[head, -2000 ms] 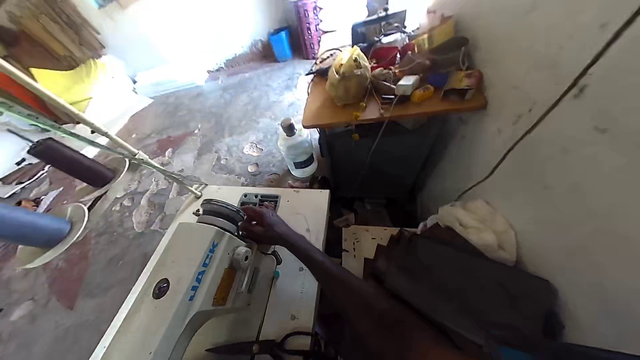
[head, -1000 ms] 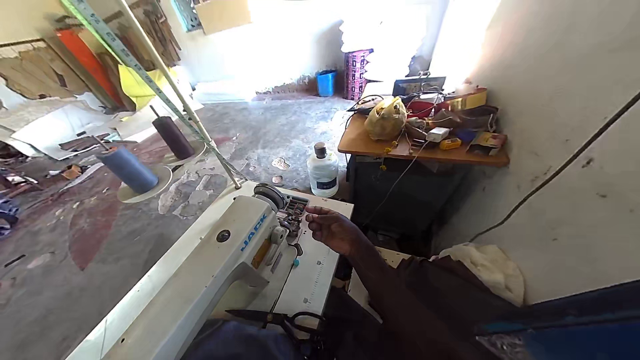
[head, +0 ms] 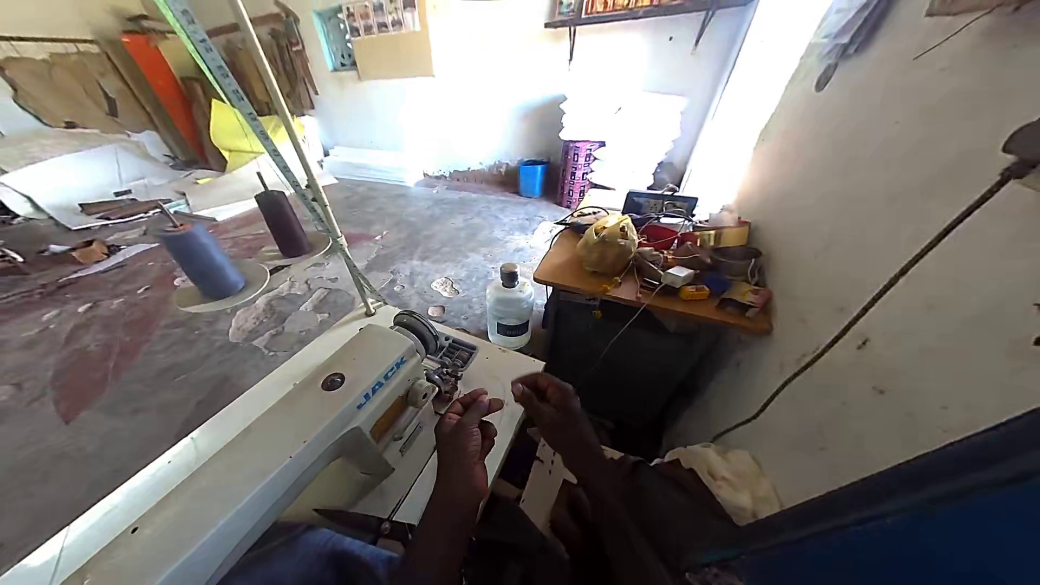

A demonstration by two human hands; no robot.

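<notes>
A white Jack sewing machine point(head: 325, 422) lies across the lower left, its dark handwheel point(head: 416, 331) at the far end. Beside its bobbin winder, my left hand point(head: 467, 439) is raised over the machine table point(head: 496, 370), thumb and fingertips pinched together. My right hand point(head: 556, 406) faces it a short way to the right, also with pinched fingertips. Whether a thread is between the fingers is too fine to tell. Dark-handled scissors point(head: 382, 526) lie on the table near my left forearm. A blue thread cone point(head: 201, 262) and a dark thread cone point(head: 283, 223) stand on the thread stand.
A clear bottle point(head: 510, 309) stands beyond the table's far edge. Behind it, a wooden side table point(head: 561, 272) holds a yellow plastic bag point(head: 608, 244), cables and small items. A measuring tape point(head: 244, 106) hangs by the stand's pole. A wall with a cable runs along the right.
My left hand has come up into view beside the right one. My right hand, earlier at the handwheel, has moved away from it to the right. The view has tilted up.
</notes>
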